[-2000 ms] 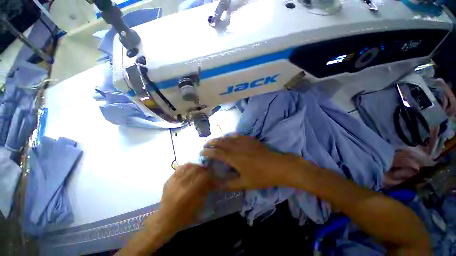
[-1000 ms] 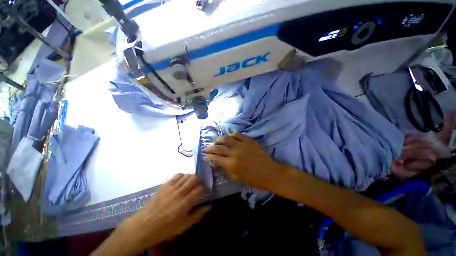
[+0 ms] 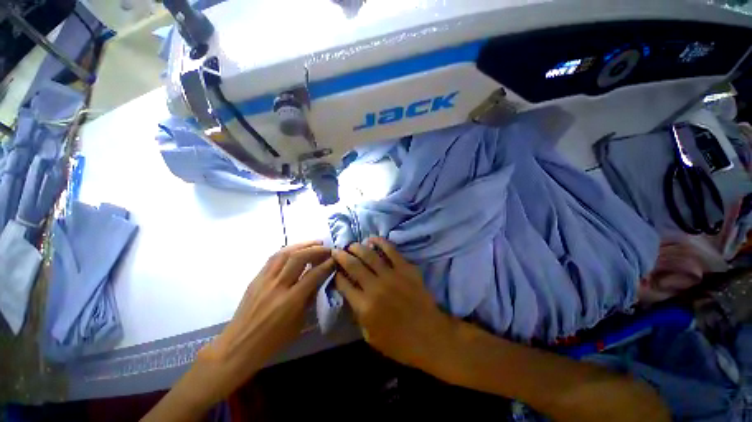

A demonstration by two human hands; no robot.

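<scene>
The blue-grey gathered garment piece point(image 3: 495, 222) lies in folds under and right of the needle area. A narrow blue band point(image 3: 328, 303) runs from the presser foot point(image 3: 324, 183) toward the front table edge. My left hand point(image 3: 284, 284) pinches the band's left edge with thumb and fingers. My right hand point(image 3: 383, 288) has its fingertips on the band and gathered edge, close beside my left fingertips. Both hands are just in front of the foot. The needle tip is lost in glare.
The white sewing machine head point(image 3: 396, 107) spans the top. Folded blue pieces point(image 3: 86, 276) lie at left, tied bundles point(image 3: 33, 165) farther left. Black-handled scissors point(image 3: 693, 194) lie on cloth at far right. A blue-rimmed basket point(image 3: 643, 325) is low right. Blue pieces point(image 3: 206, 157) lie behind the needle.
My left hand has moved up from the table edge onto the band beside my right fingertips. My right hand has shifted slightly toward the front edge. The band's loose end is now gathered between them.
</scene>
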